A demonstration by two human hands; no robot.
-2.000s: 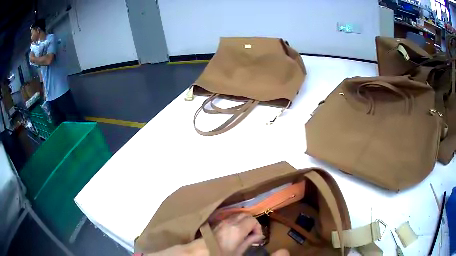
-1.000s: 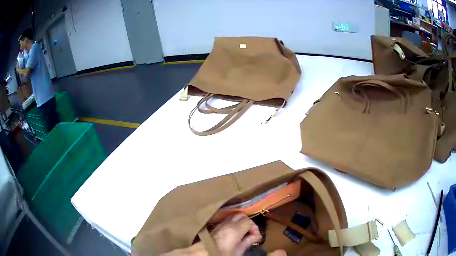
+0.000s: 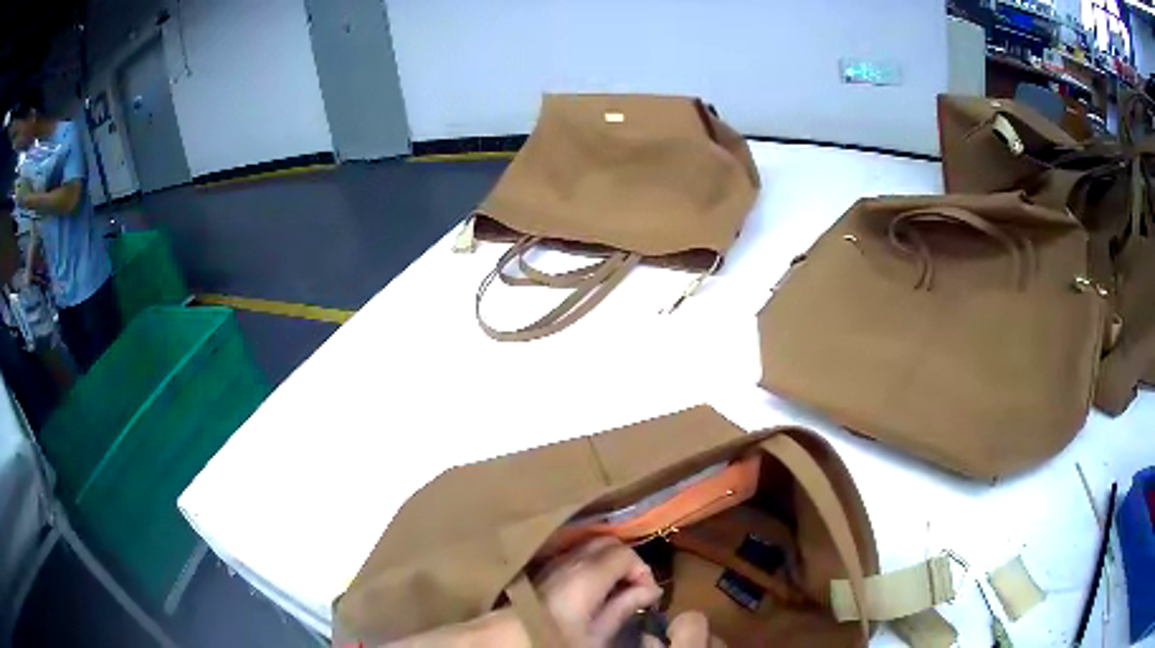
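Note:
A brown tote bag (image 3: pixel 507 513) lies on the table at the bottom, its mouth open towards me. Inside show an orange zip pocket (image 3: pixel 678 500) with a metallic zipper, white sheet behind it, a brown strip and small black labels (image 3: pixel 740 589). My left hand (image 3: pixel 593 595) reaches into the mouth past a handle, fingers curled. My right hand (image 3: pixel 690 632) shows only as fingertips at the bottom edge. A small dark object (image 3: pixel 642 629) lies between the hands; I cannot tell what it is or which hand grips it.
Two more tote bags lie behind, one at the back (image 3: pixel 627 177) and one at right (image 3: pixel 944 329); others lie beyond. Beige offcuts (image 3: pixel 1016 589), a dark thin stick (image 3: pixel 1097 563) and a blue container (image 3: pixel 1144 532) are at right. Green crates (image 3: pixel 152 430) and a person stand at left.
My right fingertips have come up slightly further into view beside the dark object. My left hand stays inside the bag. The person at left has shifted further left in the picture.

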